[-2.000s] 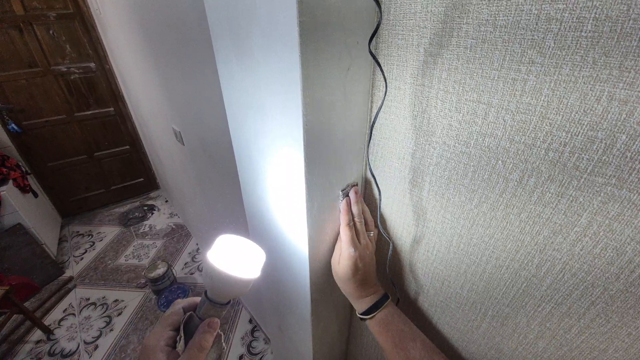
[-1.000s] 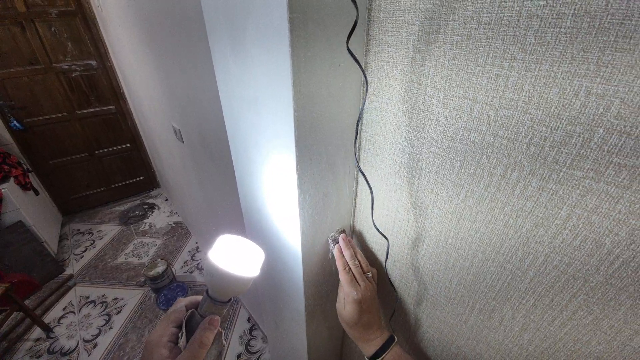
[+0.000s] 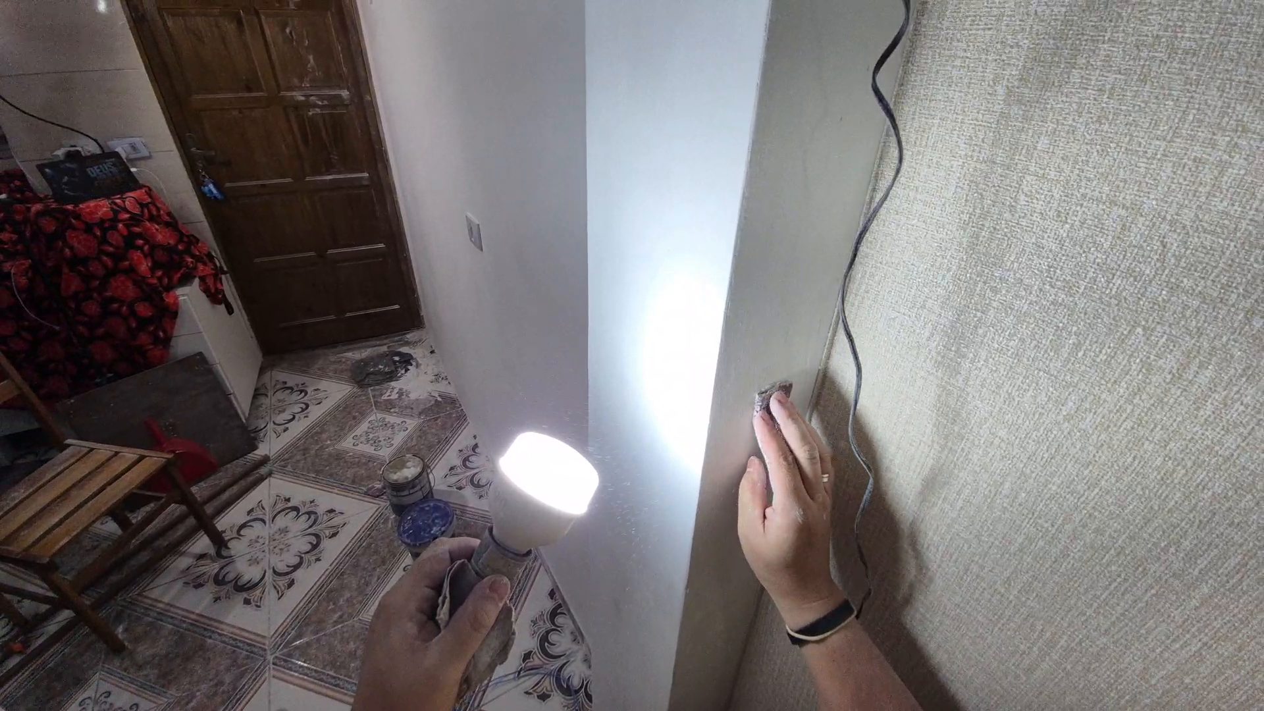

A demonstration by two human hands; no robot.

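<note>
A lit light bulb (image 3: 543, 489) in a socket is held upright and slightly tilted by my left hand (image 3: 439, 622), low in the view; something crumpled is wrapped around the holder. Its glow makes a bright patch on the white face of a wall corner (image 3: 657, 217). On the narrow side face of that corner, my right hand (image 3: 790, 494) presses a small, worn piece of abrasive material (image 3: 773, 395) flat with its fingertips. A dark cable (image 3: 857, 296) hangs just right of this hand, in front of the textured wallpaper (image 3: 1066, 326).
Two paint cans (image 3: 405, 482) (image 3: 427, 525) stand on the patterned tile floor (image 3: 267, 553). At the left are a wooden folding chair (image 3: 74, 494), a red and black floral cloth (image 3: 99, 286) and a wooden door (image 3: 286, 178). Debris (image 3: 380, 367) lies near the door.
My right hand, with the small piece, slid down the narrow face, then moved slightly back up. The view has turned left, showing more of the chair and cloth. My left hand still holds the lit bulb.
</note>
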